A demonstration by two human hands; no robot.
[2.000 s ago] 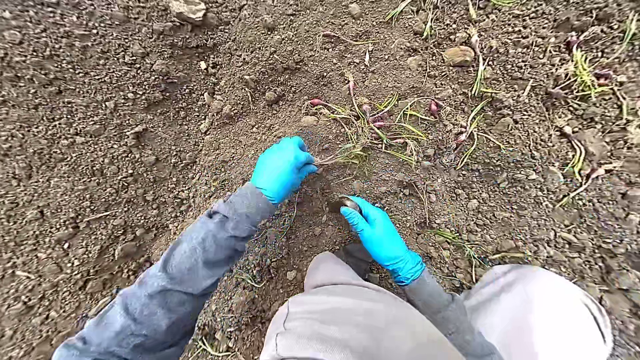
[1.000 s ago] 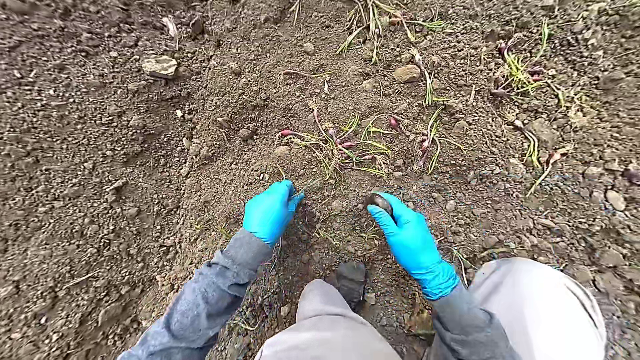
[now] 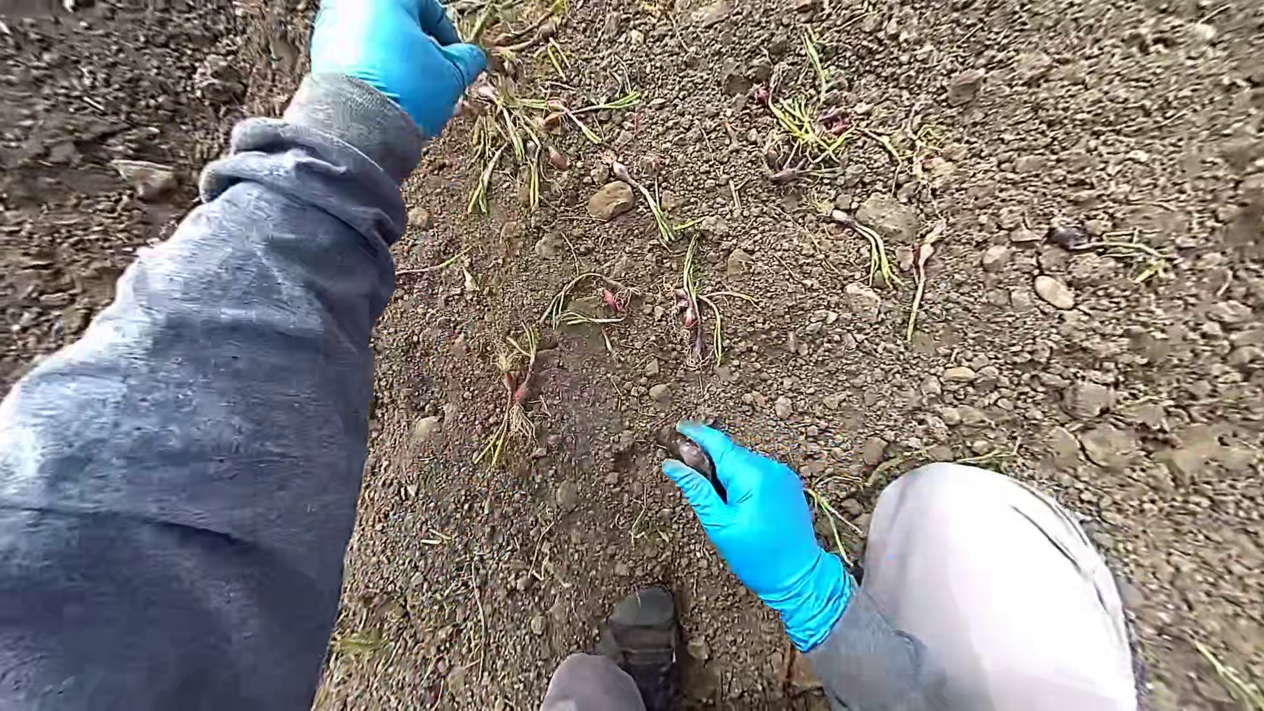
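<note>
My left hand [image 3: 400, 54], in a blue glove, reaches to the top edge of the view, beside a pile of onion seedlings [image 3: 513, 123] with green tops. Its fingertips are partly hidden, and whether they grip a seedling does not show. My right hand [image 3: 755, 513], gloved in blue too, is low over the soil with a dark, rounded object [image 3: 694, 457] between thumb and fingers; what it is cannot be made out. Between the hands lie a reddish onion seedling [image 3: 519, 393] with roots and a small bunch of seedlings [image 3: 694, 306].
More seedlings [image 3: 810, 128] are scattered at the upper right. A stone [image 3: 611, 200] lies near the pile, and a pale stone [image 3: 1054, 291] farther right. At the bottom are my dark shoe [image 3: 644, 637] and my knee [image 3: 992, 583] in light trousers, on loose, stony soil.
My left hand has moved forward from the small group of seedlings in front of me to the pile farther off. My right hand still holds the dark object. The view has shifted.
</note>
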